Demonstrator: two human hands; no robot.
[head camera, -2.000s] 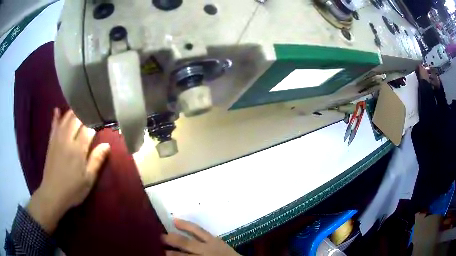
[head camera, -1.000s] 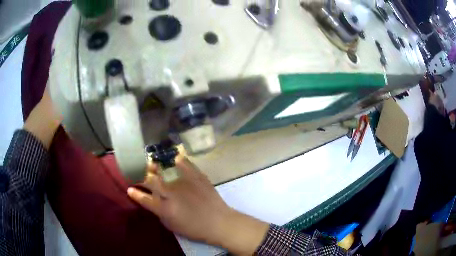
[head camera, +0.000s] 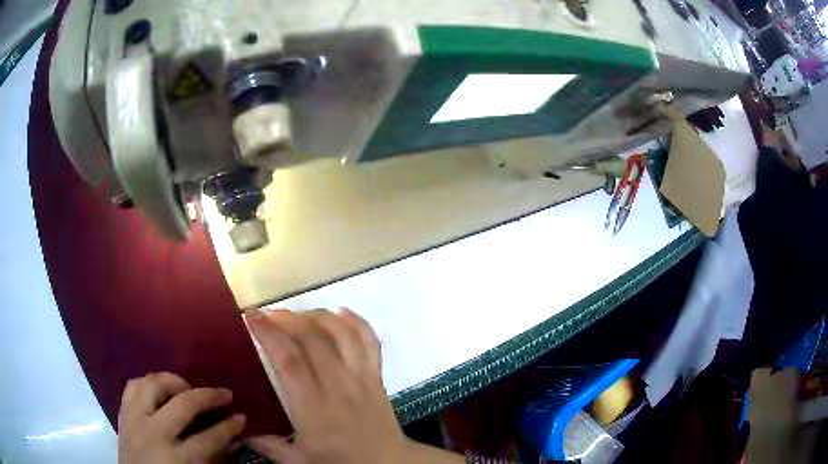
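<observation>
A maroon fabric panel (head camera: 118, 272) runs under the needle end of the cream sewing machine (head camera: 354, 45) and down to the bottom edge. My left hand (head camera: 177, 421) is at the near part of the fabric, its fingers curled on the cloth. My right hand (head camera: 327, 376) lies along the fabric's right edge, fingertips at the white table's seam and thumb pointing left. Whether it grips the cloth is hidden. The presser foot is mostly hidden behind the pale lever.
Orange-red snips (head camera: 626, 192) lie beside brown cardboard (head camera: 693, 177) at the right. A green ruler strip (head camera: 563, 313) edges the white table (head camera: 436, 299). Below right is a blue basket (head camera: 554, 412) with a yellow item. Another person's dark sleeve (head camera: 781, 236) is at far right.
My right hand has left the needle area and moved down to the fabric's edge. My left hand has come from behind the machine head to the near cloth. The fabric lies flatter.
</observation>
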